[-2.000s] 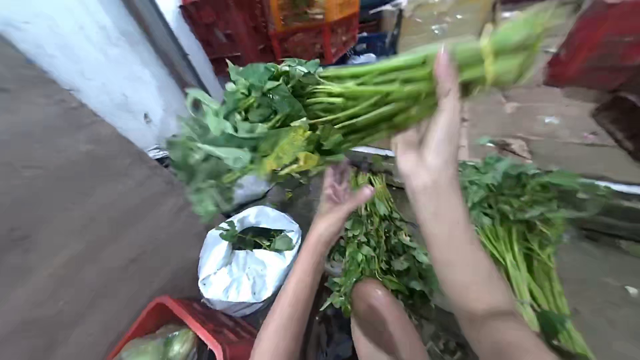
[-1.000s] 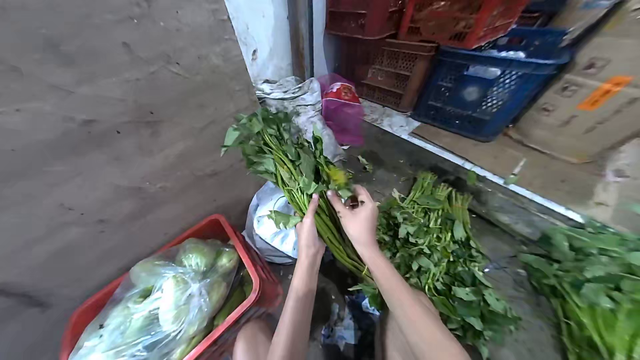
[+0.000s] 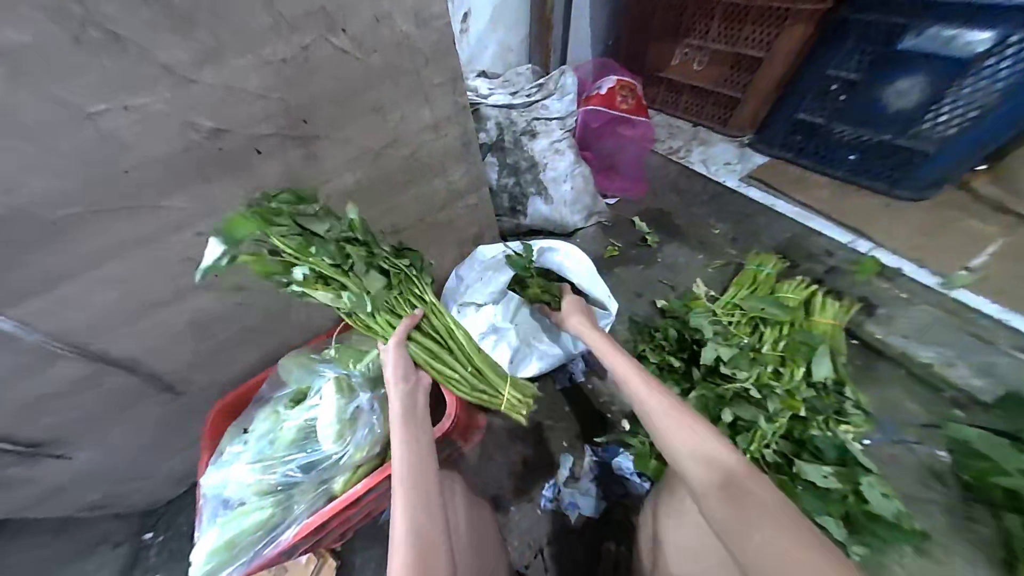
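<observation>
My left hand (image 3: 406, 364) is closed around a long bunch of leafy green stems (image 3: 432, 336), bound with a thin yellow band near the cut ends. The bunch lies tilted above a red plastic crate, its leaves toward the upper left. At the mouth of a white plastic sack (image 3: 500, 320), my right hand (image 3: 573, 311) touches dark green leaves (image 3: 534, 282); its fingertips are partly hidden, so its grip is unclear. To the right, several banded bunches of greens (image 3: 768, 360) lie on the wet floor.
The red crate (image 3: 352, 504) at lower left holds pale green vegetables in a clear plastic bag (image 3: 296, 448). Behind the sack stand a dirty white sack (image 3: 536, 152) and a pink mesh bag (image 3: 612, 144). Blue (image 3: 880, 96) and brown (image 3: 708, 64) crates are at upper right. Cardboard-like sheeting (image 3: 240, 160) rises at left.
Both hands were at the bunch a second ago; now only my left hand holds it, over the red crate. My right hand has moved to the white sack's mouth.
</observation>
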